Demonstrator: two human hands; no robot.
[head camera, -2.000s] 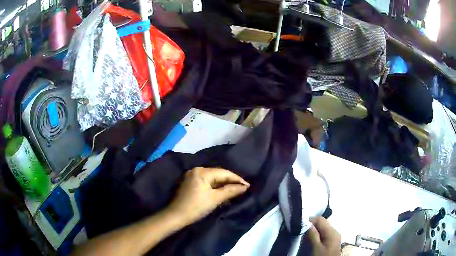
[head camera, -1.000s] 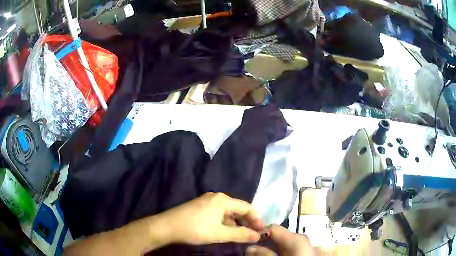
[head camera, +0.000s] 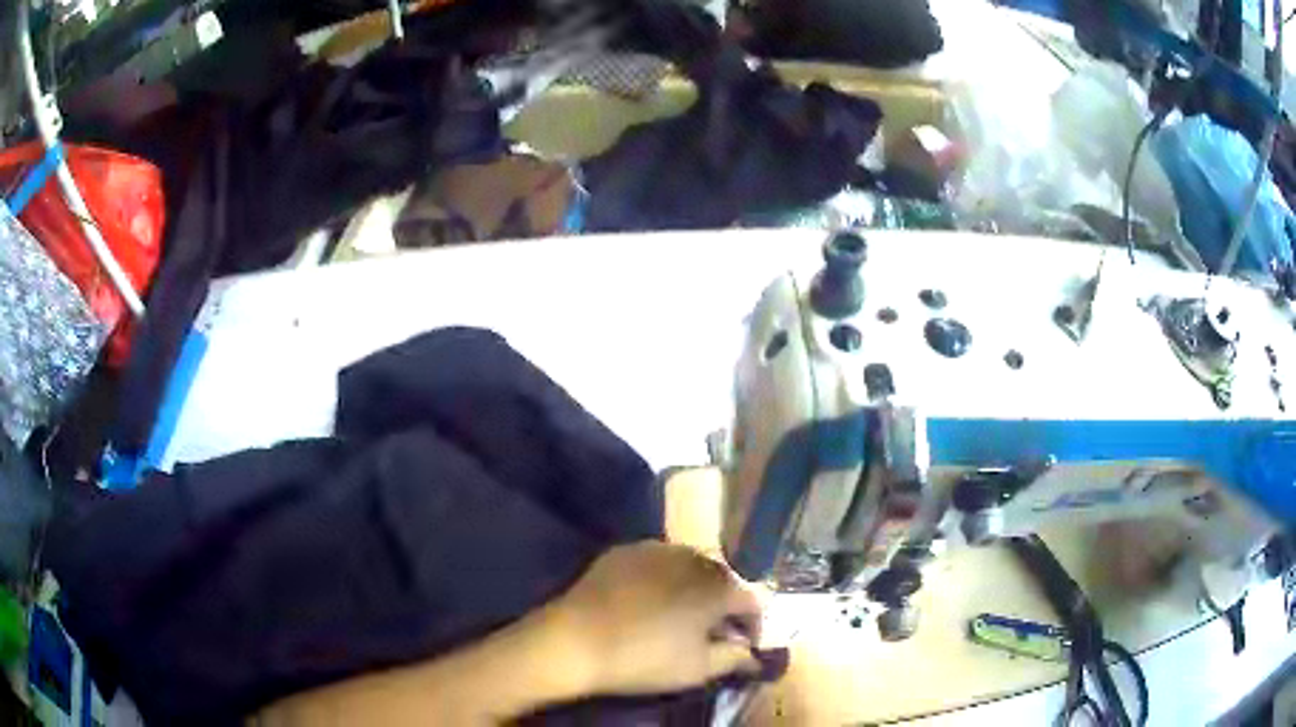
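Note:
A dark navy-black garment heap (head camera: 370, 526) lies on the white table left of the sewing machine. My left hand (head camera: 654, 625) is at the bottom centre, its fingers closed on an edge of the dark cloth just left of the needle area. The white and blue machine head (head camera: 810, 440) stands right of this hand; its presser foot is hard to make out. My right hand is not recognisable in the picture. The light-grey part of the garment is mostly hidden.
Black-handled shears (head camera: 1102, 682) and small yellow-green snips (head camera: 1016, 635) lie under the machine arm. A blurred brownish patch beneath the arm is unclear. Dark cloth (head camera: 739, 149) and clear plastic (head camera: 1038, 135) lie behind the table. A red bag (head camera: 107, 213) hangs at left.
The view has swung right. My left hand has brought the cloth edge close to the machine's needle area. My right hand, earlier beside it at the cloth, no longer shows.

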